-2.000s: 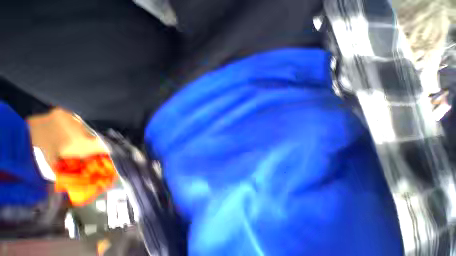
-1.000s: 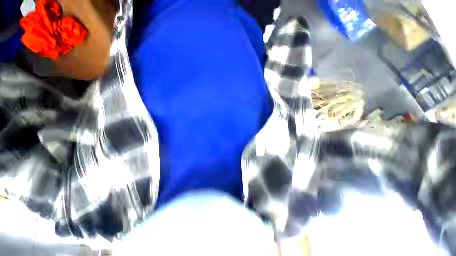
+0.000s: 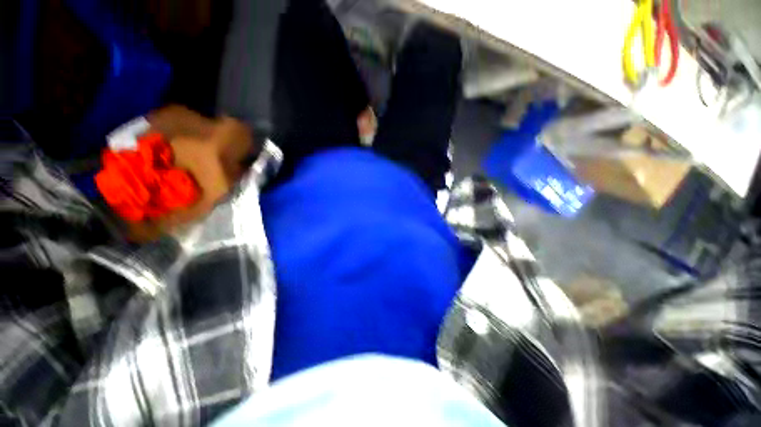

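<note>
Neither of my hands is in view. The black-and-white plaid sleeves show at both sides, blurred. A bunched orange-red cloth, likely the sleeve covers [image 3: 146,178], lies at the left on a tan-brown piece [image 3: 204,154]; a small white patch shows at its upper edge. Scissors with yellow and red looped handles [image 3: 651,42] lie on the white table [image 3: 542,29] at the upper right. My blue top, open plaid shirt and dark-trousered legs fill the middle.
A blue crate [image 3: 538,167] is on the floor right of my legs, beside a brown cardboard box [image 3: 651,175] under the table. Blue plastic-like parts [image 3: 138,71] stand at the upper left. A blurred beige heap [image 3: 597,302] lies at the lower right.
The view has swung toward the table; the white table and scissors have come in at the upper right. My legs now show. The red cloth sits lower in the picture, still on the tan-brown piece.
</note>
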